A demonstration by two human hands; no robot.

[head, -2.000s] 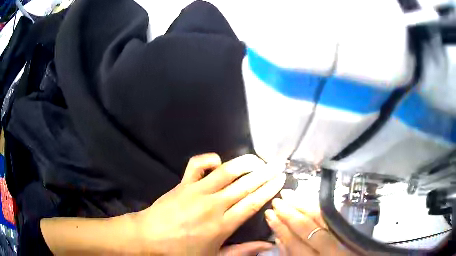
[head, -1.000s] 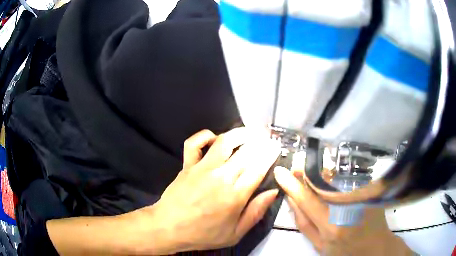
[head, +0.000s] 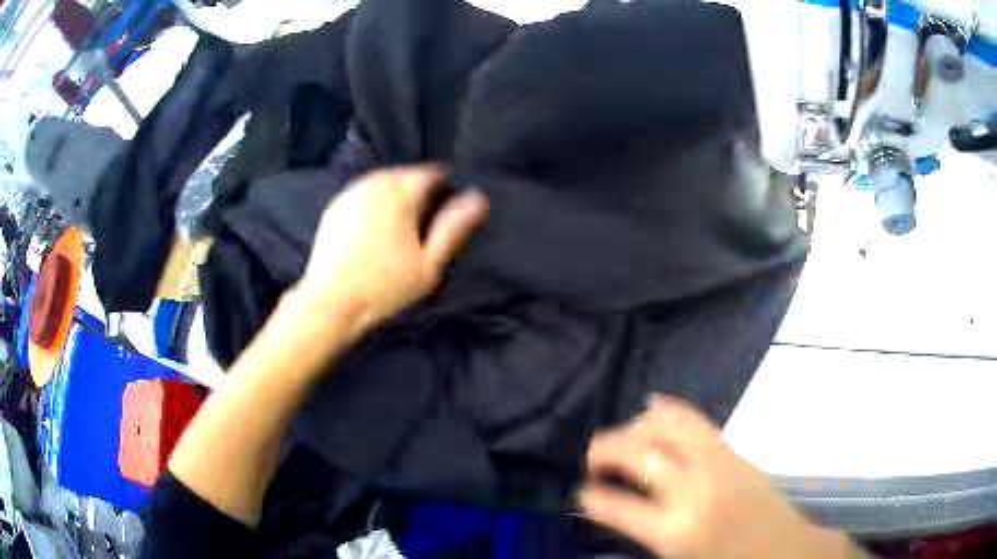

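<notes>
The black garment (head: 623,246) lies bunched across the table, its right edge beside the needle area of the sewing machine (head: 820,137). My left hand (head: 377,246) is on the garment's left-middle part, thumb and curled fingers closed on a fold of cloth. My right hand (head: 678,475) is blurred, low over the garment's front right part, with its fingers curled. Whether it grips cloth cannot be told. The presser foot is not clear.
A grey ribbed knob (head: 893,197) is on the machine at right. A grey marked strip (head: 907,500) runs along the front edge. At left are a red block-like box (head: 156,431), a blue box (head: 93,409) and an orange round object (head: 55,306).
The view has shifted, with the machine head now at the upper right. Both hands have left the needle area; the left is farther back on the cloth, the right nearer the front. The garment is more bunched.
</notes>
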